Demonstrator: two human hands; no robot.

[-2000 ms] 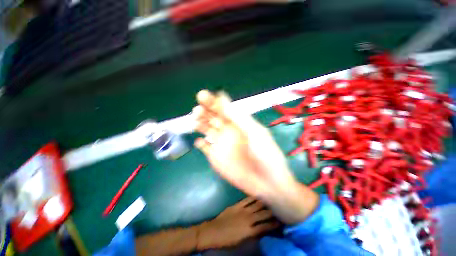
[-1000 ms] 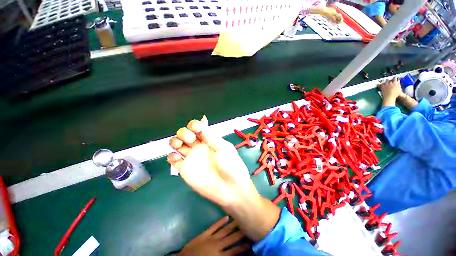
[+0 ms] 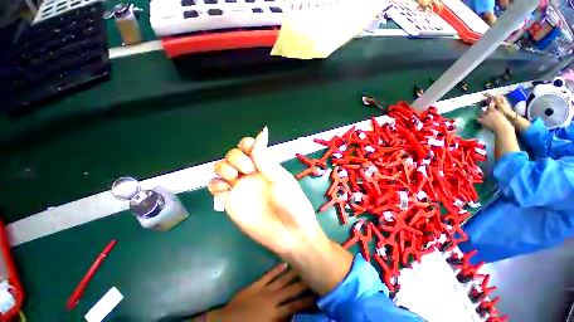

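Note:
My right hand is raised over the bench at the centre. Its palm side shows and its fingers are curled. A small white piece shows just below the fingertips; I cannot tell whether the hand holds it. My left hand is low at the bottom edge, back up, fingers apart, partly cut off and partly behind the right forearm. A big heap of red spring clamps lies to the right. A clear squat bottle with a shiny round top stands to the left.
A red pen and white strip lie lower left. A red tray is at the left edge. Clamped units stand along a white tray. Beyond a pale rail are the conveyor and stacked trays. Another person's hands are at right.
The view has swung right and cleared of blur since the first frame. My right hand's fingers have curled. Since the second frame, the other person's hands have come closer together.

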